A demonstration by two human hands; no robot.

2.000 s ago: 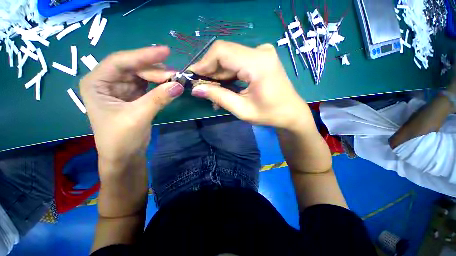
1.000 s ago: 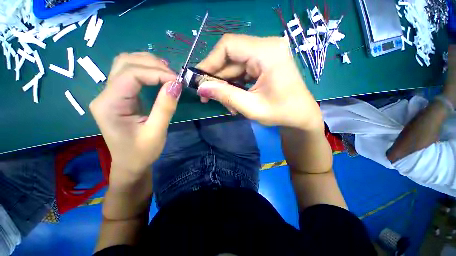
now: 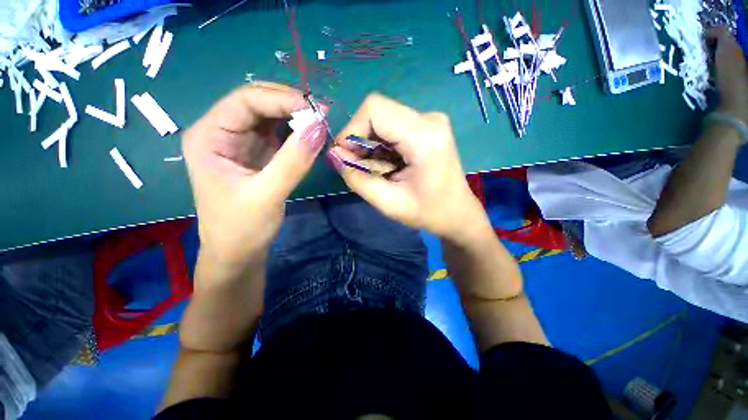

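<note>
My left hand (image 3: 246, 156) pinches a slim metallic stick (image 3: 313, 106) with a small white tab (image 3: 303, 120) at thumb and forefinger. Red lead wires (image 3: 297, 49) run up from the held piece over the mat. My right hand (image 3: 410, 164) is just right of it and holds a dark and silver hand tool (image 3: 364, 153), probably tweezers, partly hidden in the palm. Its fingertips are close to the stick's lower end; whether they touch it is unclear.
White strips (image 3: 119, 102) lie at the left beside a blue bin (image 3: 107, 18). Loose red leads (image 3: 369, 47) lie behind my hands. Wired assemblies (image 3: 521, 74) fan out right of centre, near a digital scale (image 3: 627, 49). Another person's arm (image 3: 697, 180) reaches in at the right.
Red wires now extend up from the held piece, and the stick no longer points upward. The white tab shows at my left fingertips. My right hand has moved slightly down and back.
</note>
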